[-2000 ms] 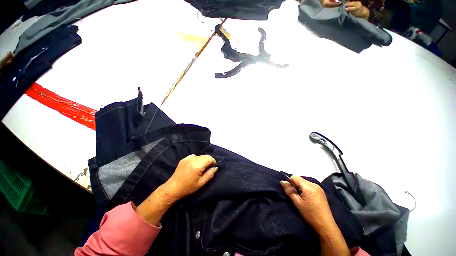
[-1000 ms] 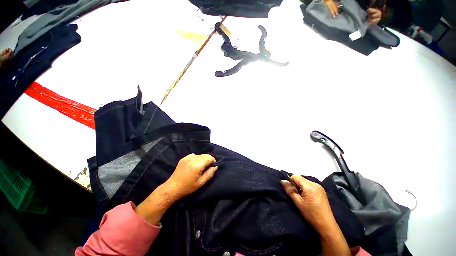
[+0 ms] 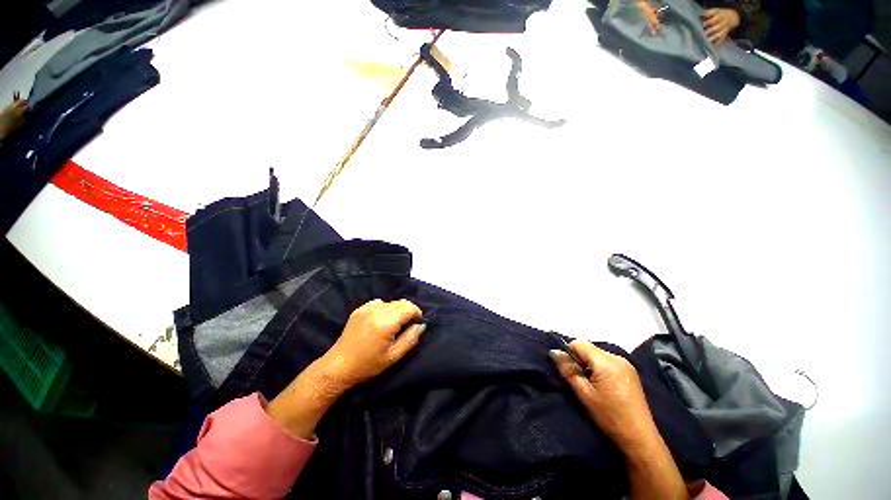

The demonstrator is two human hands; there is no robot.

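A dark denim garment [image 3: 469, 391] lies bunched over the table's near edge and down towards me. Its pale grey wrong side shows at the left and right, and small metal buttons show near the bottom. My left hand [image 3: 376, 342] pinches the cloth along a seam left of centre. My right hand [image 3: 606, 386] pinches the same stretch further right. A small dark pointed tool, probably the thread snips [image 3: 569, 354], sticks out at its fingertips, mostly hidden. A narrow dark strap [image 3: 645, 283] curves up beyond my right hand.
A black branching strap-like piece [image 3: 488, 107] lies on the white table [image 3: 508, 215]. Red tape [image 3: 122, 207] crosses the left side. Other garments lie at the far left, far middle and far right, with other people's hands at far left and far right. A green crate [image 3: 34, 361] is below left.
My hands and the garment have barely moved. At the far right, another person's hands and the grey cloth have shifted. A hand at the far left edge shows more.
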